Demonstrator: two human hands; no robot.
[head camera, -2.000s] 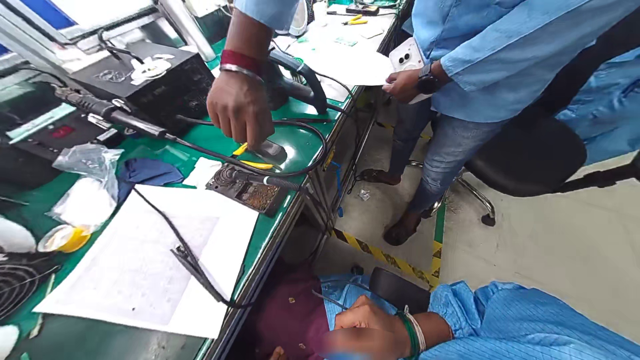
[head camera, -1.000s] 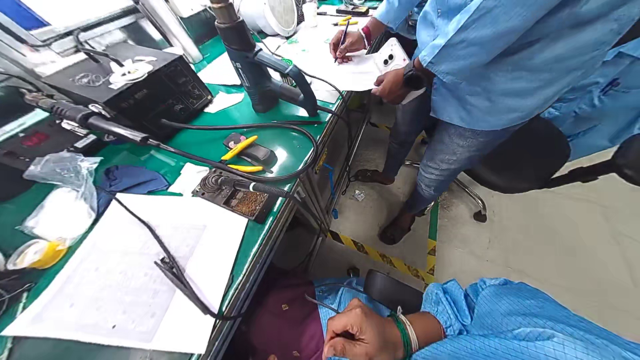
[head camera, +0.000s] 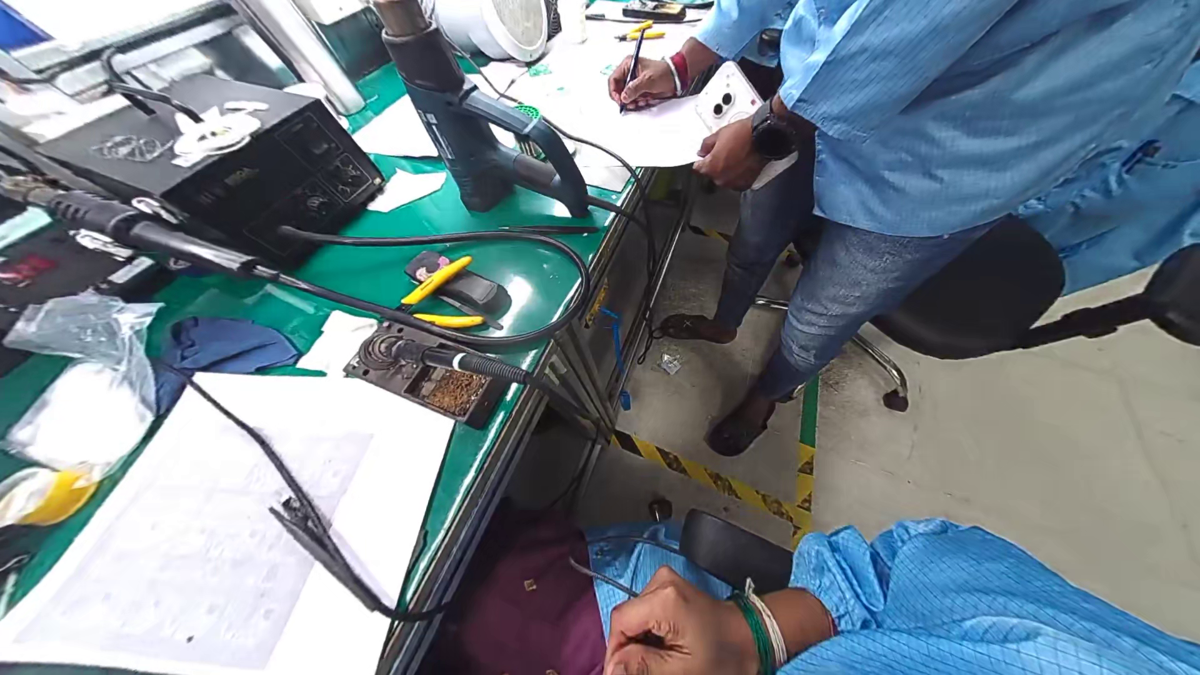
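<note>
My right hand (head camera: 661, 628) is at the bottom of the view, fingers curled, with green and white bands on its wrist. A thin grey cord or tool (head camera: 600, 574) reaches out beside it; whether the fingers grip this is not clear. My left hand is out of view. Left of my hand, a large printed sheet (head camera: 216, 534) lies on the green bench mat, with a black cable (head camera: 319, 544) across it. Beyond the sheet, a soldering iron (head camera: 450, 359) rests in its holder with brass wool (head camera: 455, 392). Yellow-handled pliers (head camera: 439, 281) lie behind the holder.
A hot air gun (head camera: 469, 141) stands upright near a black station (head camera: 216, 159). Another handled tool (head camera: 141, 230) and looping cables cross the bench. A co-worker's hand (head camera: 642, 82) holds a pen on paper; the other holds paper and a phone (head camera: 727, 97). Black chairs (head camera: 975, 291) stand right.
The co-worker's hand with the red band was over the pliers two seconds ago. It has moved back to the papers and now holds a pen there.
</note>
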